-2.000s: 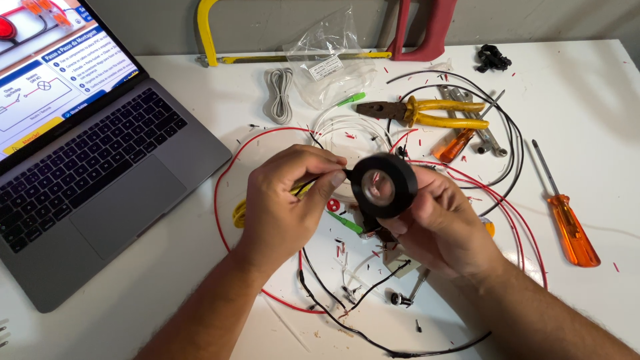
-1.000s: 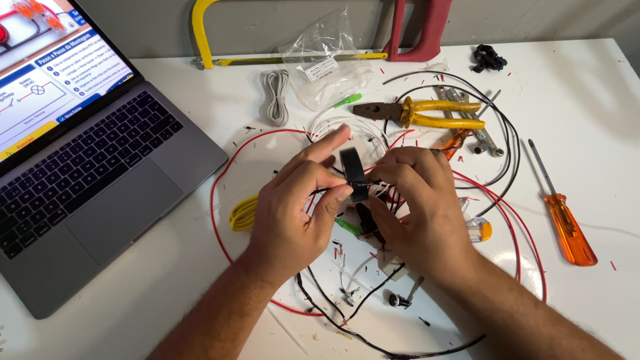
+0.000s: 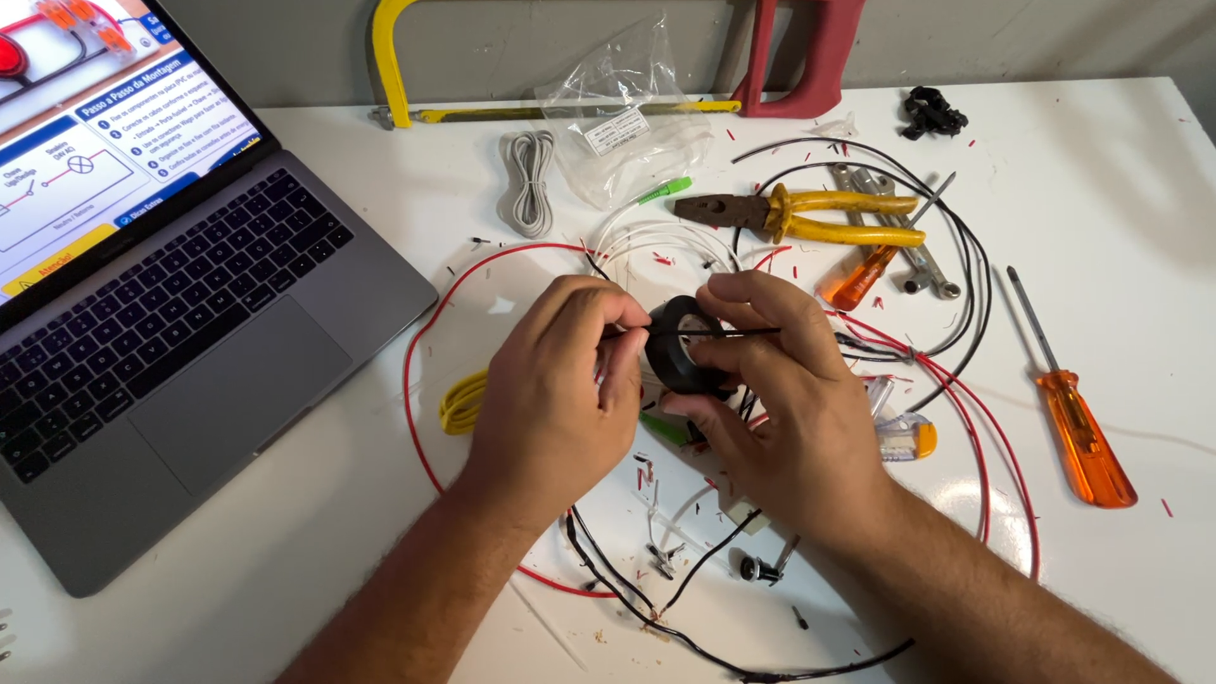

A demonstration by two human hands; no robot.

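My left hand (image 3: 570, 399) pinches a thin black wire (image 3: 712, 332) between thumb and forefinger. The wire runs right, across the front of a roll of black electrical tape (image 3: 682, 347), to the fingers of my right hand (image 3: 784, 380). My right hand holds the roll with its fingers and thumb, close beside the left fingertips. Below the hands, black cables (image 3: 627, 594) lie on the white table, with a small black and metal part (image 3: 760, 568) near my right wrist. Whatever lies directly under the hands is partly hidden.
An open laptop (image 3: 237, 380) stands at left. Behind are a hacksaw (image 3: 570, 112), a plastic bag (image 3: 627, 114) and a grey cable coil (image 3: 530, 185). Combination pliers (image 3: 807, 214), wrenches (image 3: 917, 252) and an orange-handled screwdriver (image 3: 1083, 437) lie right. Red wire (image 3: 418, 332) loops around the hands; scraps are scattered about.
The tape roll, seen face-on at first and then nearly edge-on, is now turned at an angle. A black wire now shows stretched between my hands, across the roll.
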